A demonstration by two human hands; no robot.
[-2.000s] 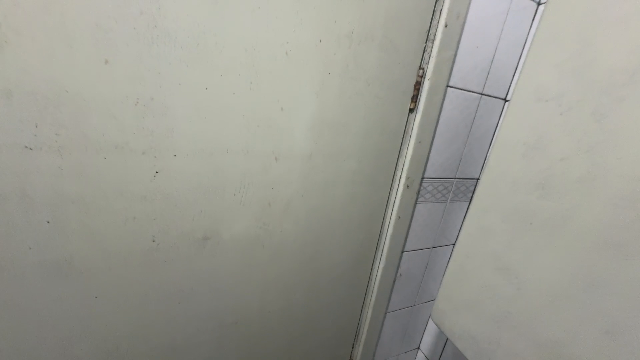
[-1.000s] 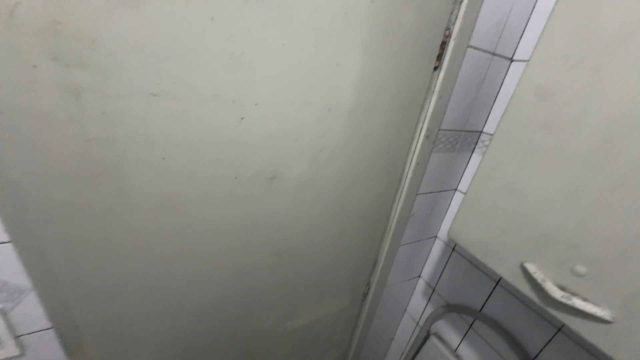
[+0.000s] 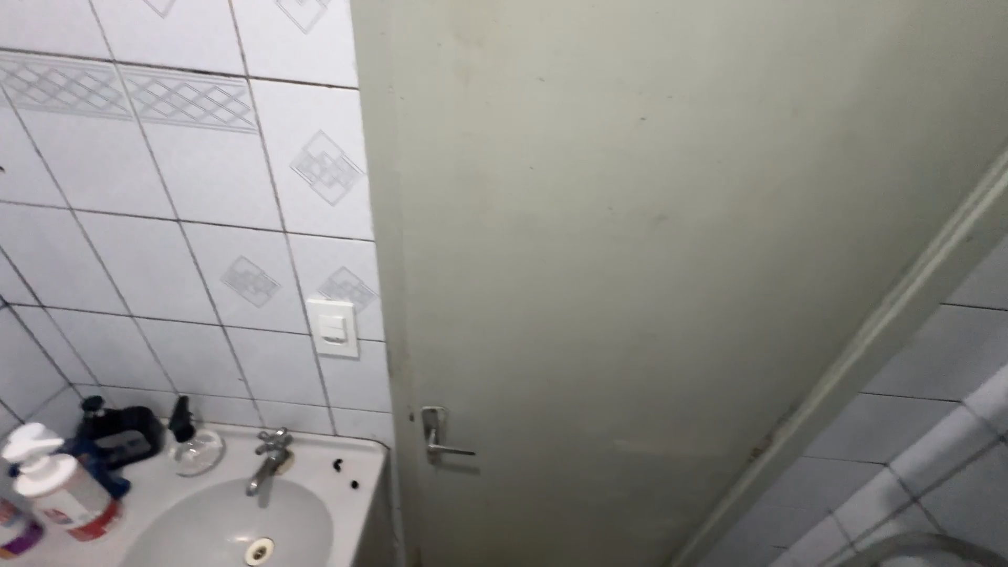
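Neither my left hand nor my right hand shows in the head view. A pale green door (image 3: 614,236) fills the middle and right, shut in its frame, with a metal lever handle (image 3: 446,438) low on its left side. Left of it stands a washbasin (image 3: 236,512) with a metal tap (image 3: 270,461) at its back edge. A clear bottle with a black pump (image 3: 194,445), a white pump bottle with a red lower part (image 3: 67,492) and a dark bottle (image 3: 126,435) stand on the basin's rim at the left.
A white light switch (image 3: 332,327) is on the tiled wall (image 3: 213,173) above the basin, beside the door. The door frame (image 3: 874,331) slants down the right side, with more tiles beyond it. Part of a rounded grey object (image 3: 921,546) shows at the lower right corner.
The view has swung left and down, so that the basin, the bottles, the switch and the door handle now show. The pale panel at the right has left the view.
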